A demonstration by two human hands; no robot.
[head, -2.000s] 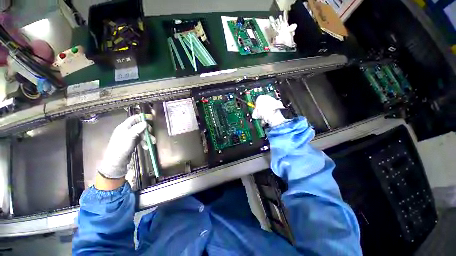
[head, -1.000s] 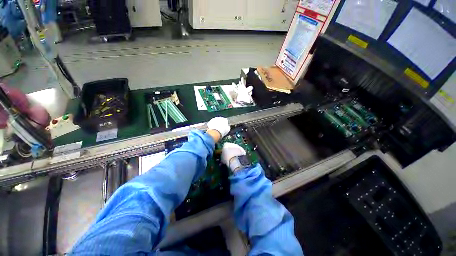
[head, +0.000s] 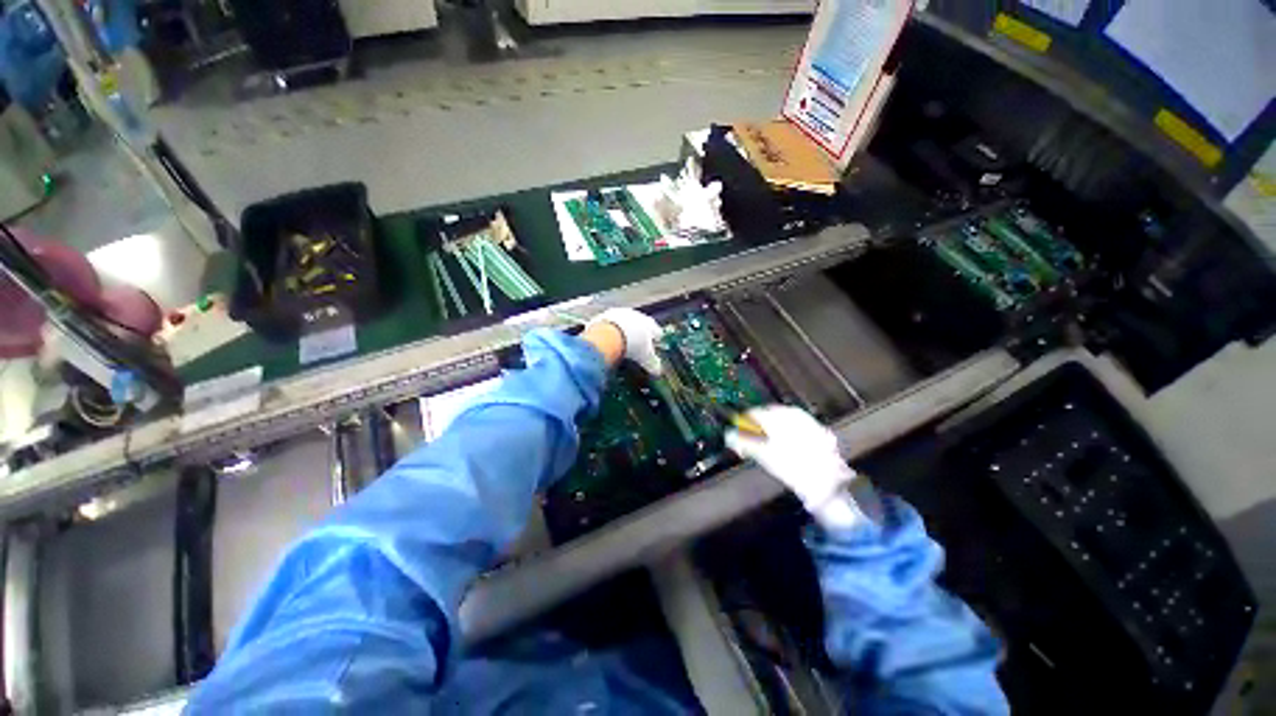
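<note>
Two green circuit boards lie side by side in a black carrier on the conveyor. My left hand, white-gloved, is at the carrier's far edge, near the top of the right board. My left sleeve covers part of the left board. A pale narrow strip runs from near my left fingers between the boards; whether they grip it is unclear. My right hand, also gloved, is over the near rail, shut on a yellow-handled tool whose thin end points at the boards.
Behind the far rail, the green mat bears a black parts bin, a tray of green strips, a spare board and crumpled gloves. More boards are further right. A black perforated plate is at lower right.
My left hand has gone from the left of the paper sheet to the carrier's far edge. My right hand was over the right board and is now nearer me, over the near rail.
</note>
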